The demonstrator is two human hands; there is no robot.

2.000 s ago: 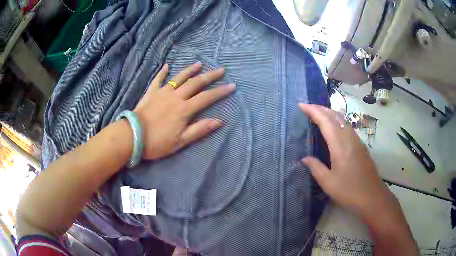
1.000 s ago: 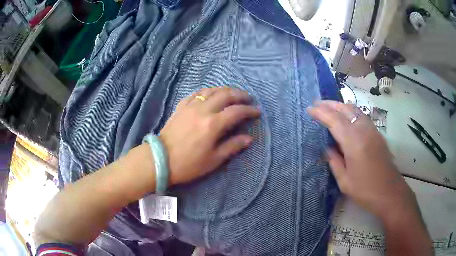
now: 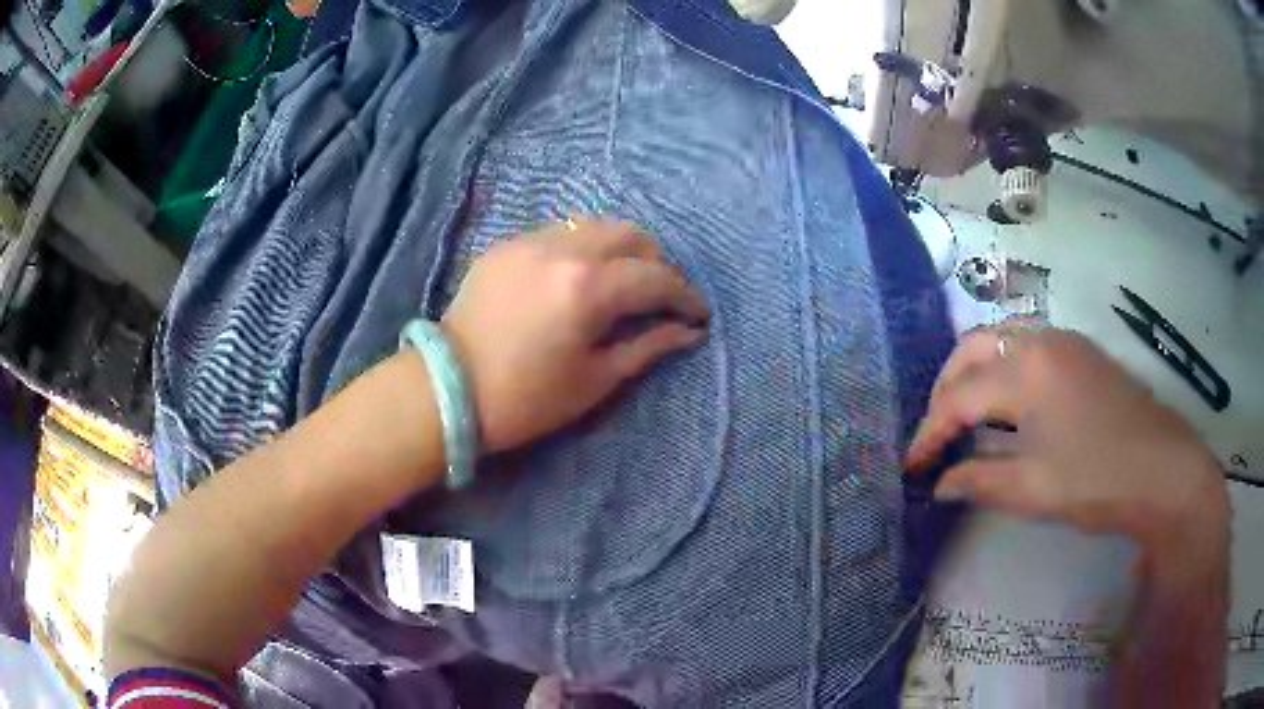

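Note:
A large denim garment (image 3: 859,360), greyish-blue wrong side up, spreads over the table's front and towards me. A curved pocket bag (image 3: 631,457) shows as a stitched outline in its middle, and a white care label (image 3: 430,572) lies at its lower left. My left hand (image 3: 575,326) rests on the pocket area, fingers curled and fingertips close together on the cloth; whether they pinch it is unclear. My right hand (image 3: 1060,429) is at the garment's dark right edge, finger and thumb tips slightly apart, with no cloth visibly held.
The cream sewing machine head (image 3: 1109,83) stands at upper right, its tension dial (image 3: 1023,191) above a round plate (image 3: 983,277). Black thread snips (image 3: 1174,349) lie right of my right hand. A printed ruler strip (image 3: 1012,641) runs along the table front. Green material (image 3: 222,132) shows at upper left.
My left hand has gone from flat and spread to curled, and sits a little further right. My right hand has moved right and down with its fingers bent. The garment's dark right edge shows more.

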